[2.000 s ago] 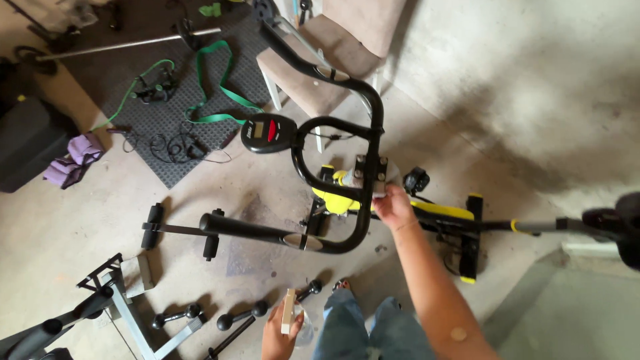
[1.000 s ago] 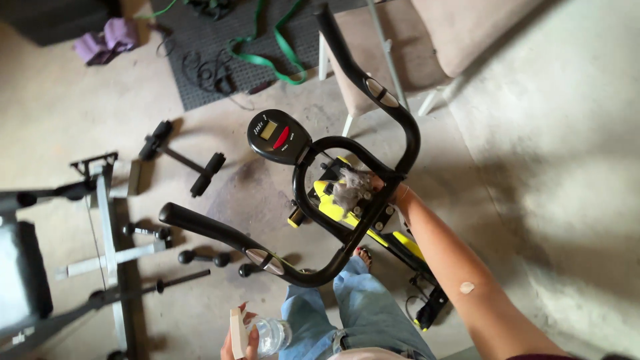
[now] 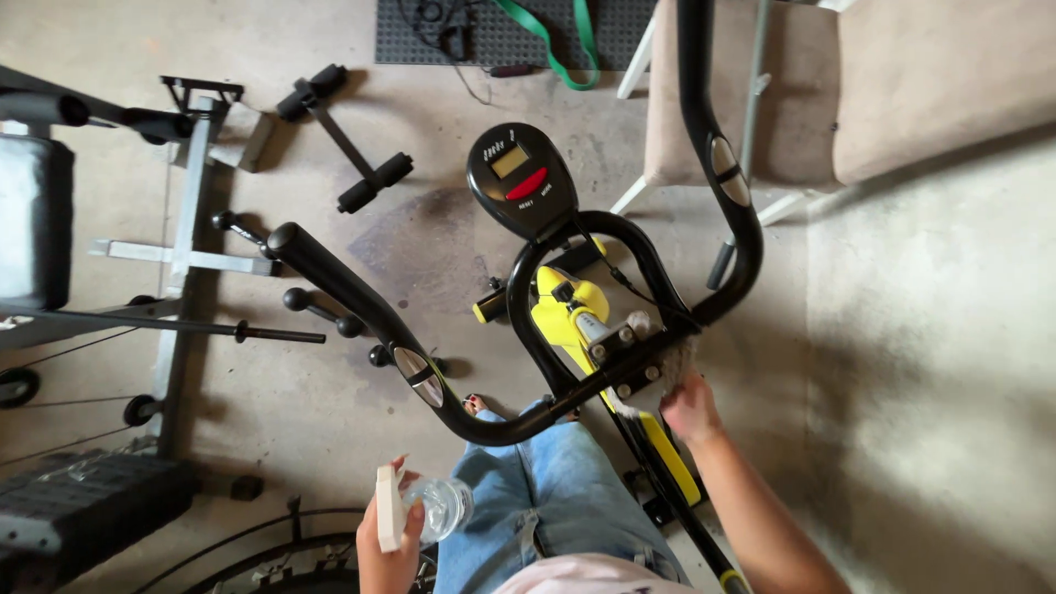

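An exercise bike with black handlebars and a round-topped black display console stands before me; its frame is yellow. At the handlebar clamp, my right hand presses a grey fluffy cloth against the stem from below; its fingertips are partly hidden by the bar and cloth. My left hand, low in view, holds a clear plastic bottle with a flat white piece at its end, which may be a spray head.
A weight machine's grey steel frame fills the left side. Small dumbbells and a padded roller bar lie on the concrete floor. Beige chairs stand at upper right. A green resistance band lies on a black mat.
The view has turned and shifted. My right hand stays at the handlebar clamp, and the grey cloth shows around the stem. My left hand still holds the bottle.
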